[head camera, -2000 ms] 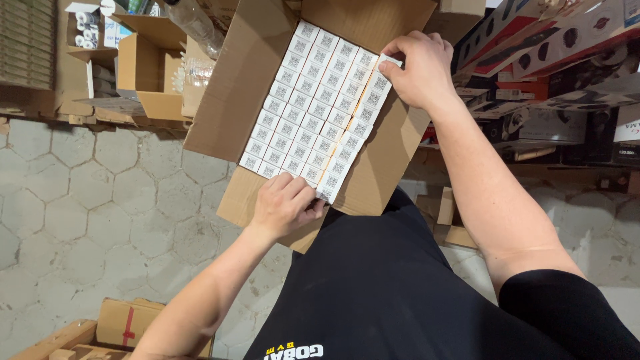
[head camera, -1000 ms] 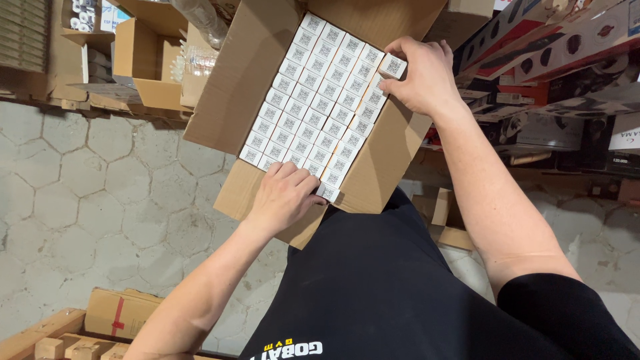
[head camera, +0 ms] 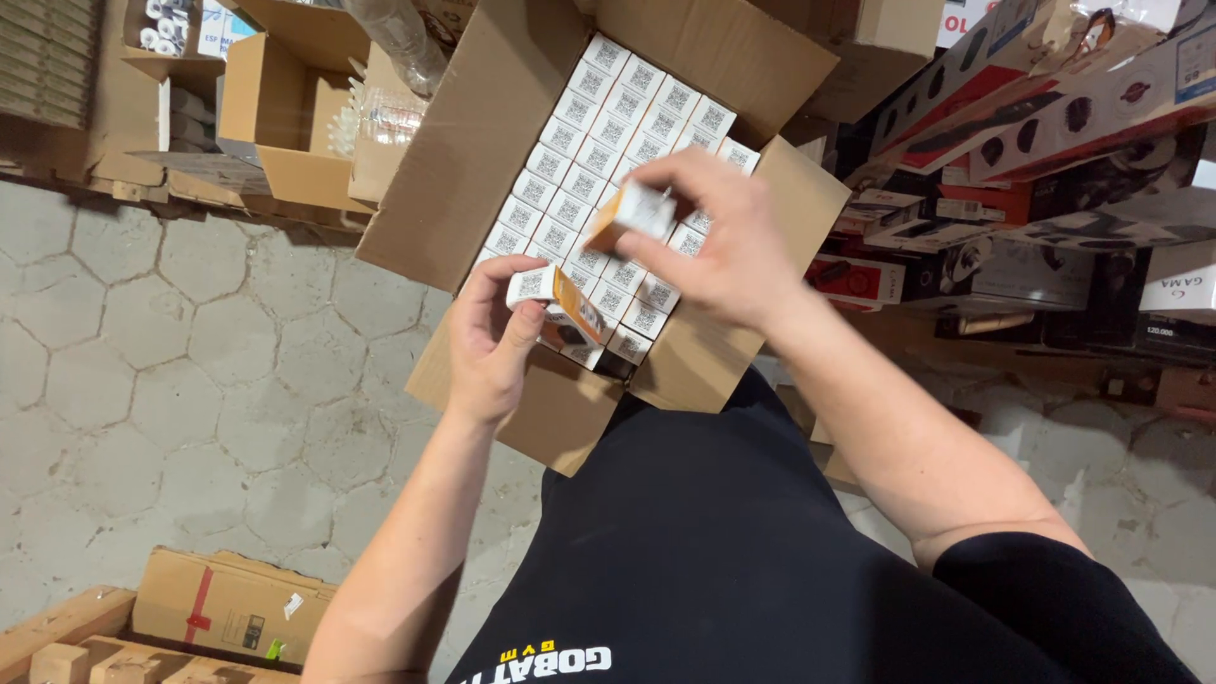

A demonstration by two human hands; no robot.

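An open cardboard carton point(head camera: 446, 161) holds rows of small white boxes point(head camera: 617, 103) standing on end, each with a printed code on top. My left hand point(head camera: 494, 351) grips one small white and orange box point(head camera: 560, 309), tilted over the carton's near left corner. In my right hand point(head camera: 722, 237), blurred by motion, is another small white and orange box point(head camera: 636, 214), held above the rows between thumb and fingers. Dark gaps show at the near corner and by the right side of the rows.
Stacked product boxes point(head camera: 1026, 123) line the right side. At the upper left stand an open cardboard box point(head camera: 304, 161) and a clear plastic-wrapped item point(head camera: 394, 38). Flattened cardboard point(head camera: 228, 608) lies by a wooden pallet point(head camera: 66, 617) at the lower left, on a hexagon-tiled floor point(head camera: 190, 361).
My right hand has moved left from the right edge of the rows, with a small box in it. My left hand, earlier on the near edge of the rows, now holds a box lifted clear.
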